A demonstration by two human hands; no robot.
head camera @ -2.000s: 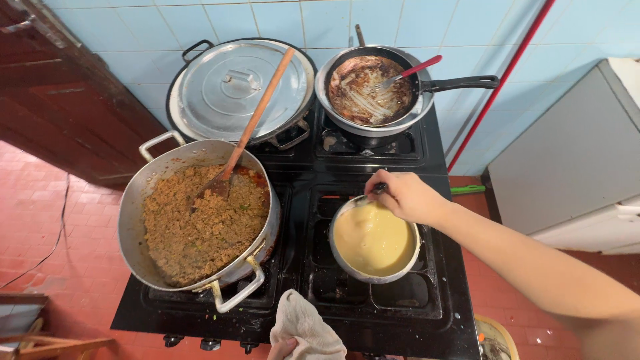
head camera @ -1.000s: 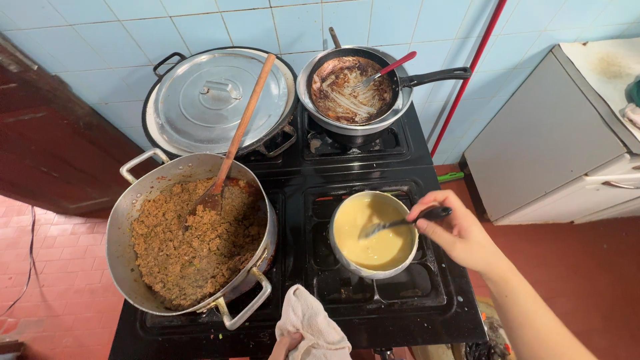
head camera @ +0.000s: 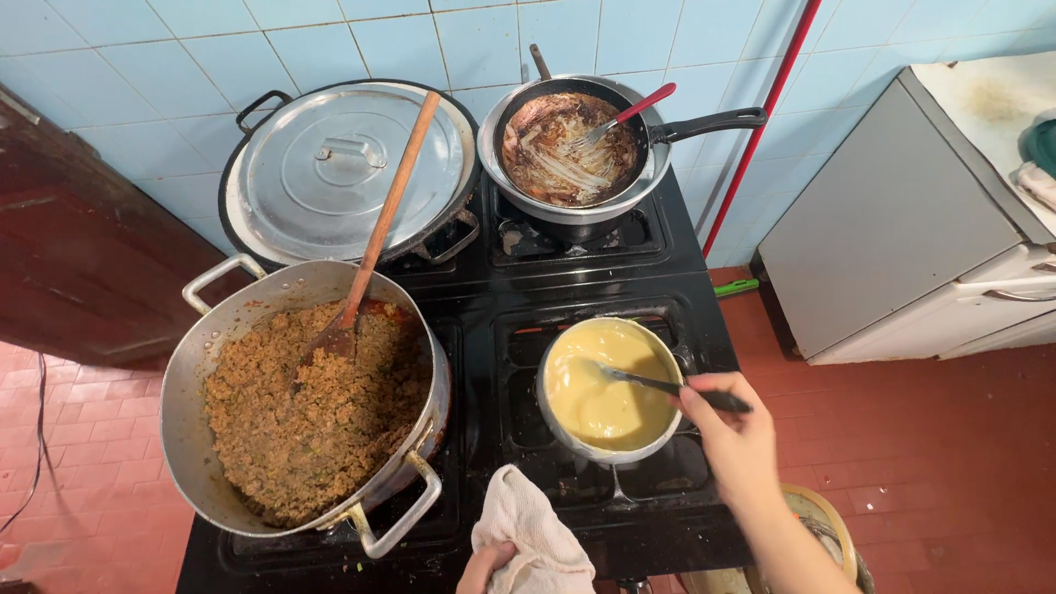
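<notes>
My right hand [head camera: 730, 433] grips the black handle of a utensil [head camera: 681, 389], whose metal end dips into thick yellow sauce [head camera: 606, 404] in a small round pot [head camera: 569, 444]. That pot sits on the front right burner. Low in the middle, my left hand [head camera: 488, 568] holds a pale cloth [head camera: 528, 528] near the stove's front edge; what lies under the cloth is hidden. Left of the small pot stands a large aluminium pot [head camera: 183, 429] of cooked ground meat [head camera: 305, 421], with a wooden spoon [head camera: 388, 214] leaning across its rim.
Behind stand a large pot with an aluminium lid [head camera: 280, 198] and a dirty frying pan [head camera: 569, 140] nested in a metal bowl, with a red-handled fork [head camera: 643, 106]. The large pot's handle [head camera: 404, 511] juts forward. A white appliance [head camera: 899, 223] stands right. A bin [head camera: 817, 511] is below.
My right hand, earlier at the small pot's top rim, is now at its right side with the utensil's dark handle in view. The left hand keeps hold of the cloth.
</notes>
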